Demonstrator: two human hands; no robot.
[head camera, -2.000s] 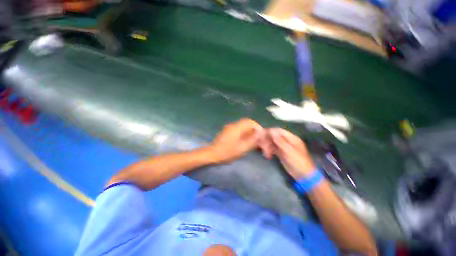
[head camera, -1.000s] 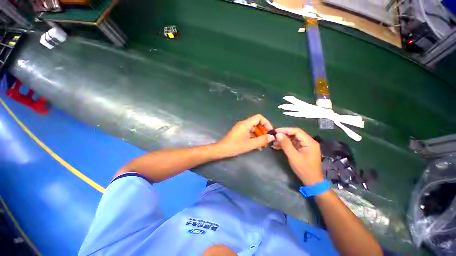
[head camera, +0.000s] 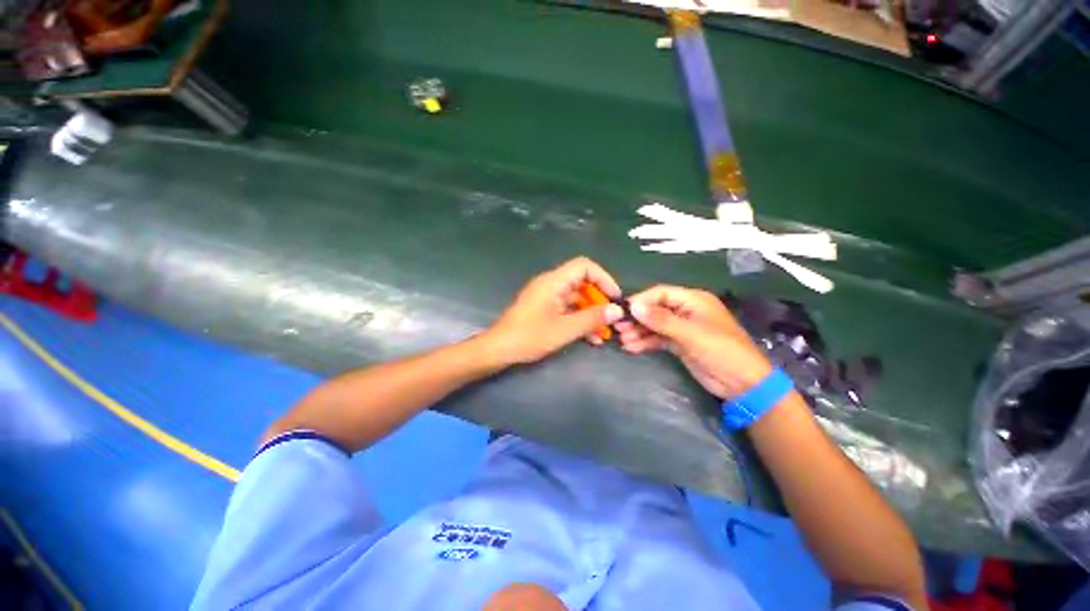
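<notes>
My left hand (head camera: 556, 313), with orange finger cots, and my right hand (head camera: 693, 334), with a blue wrist band (head camera: 758, 399), meet at the fingertips above the near edge of the belt. A small black piece (head camera: 623, 308) is pinched between the fingertips of both hands; the fingers hide most of it. A loose pile of black pads (head camera: 789, 340) lies on the belt right beside my right hand. White strips (head camera: 699, 233) lie fanned out just beyond my hands.
A blue-purple strip (head camera: 703, 96) runs across the green belt (head camera: 299, 227) to the white strips. A small circuit board (head camera: 427, 96) lies on the far side. A clear plastic bag (head camera: 1040, 418) with dark contents stands at right. A white block (head camera: 80, 137) sits at far left.
The blur has cleared and the view has shifted. My hands stay together at the fingertips. The small circuit board on the far side sits slightly further right in view.
</notes>
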